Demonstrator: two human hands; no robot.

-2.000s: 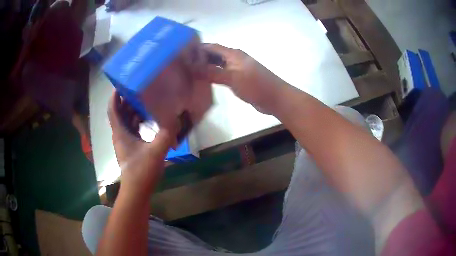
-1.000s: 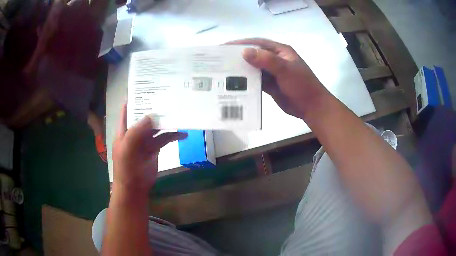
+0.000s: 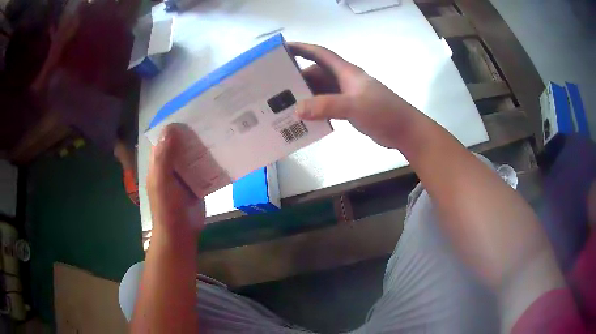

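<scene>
A retail box (image 3: 242, 124) is held tilted above the white table sheet, its white printed panel with a barcode and small dark picture facing me and a blue side along its top. My left hand (image 3: 173, 176) grips its lower left corner, thumb on the white panel. My right hand (image 3: 346, 98) grips its right end, thumb on the panel near the dark picture. The fingers behind the box are partly hidden. A second blue box (image 3: 255, 190) lies on the sheet's near edge, partly covered by the held box.
The white sheet (image 3: 392, 98) lies over a wooden pallet (image 3: 500, 101). An open carton (image 3: 153, 42) stands at the far left. Blue and white boxes (image 3: 559, 111) stand at the right. A clear round object (image 3: 507, 175) is by my knee. People are at the left and right edges.
The held box was first blurred with a blue face showing, then level with its white panel facing me. Now it is tilted, right end raised, with a blue side along the top.
</scene>
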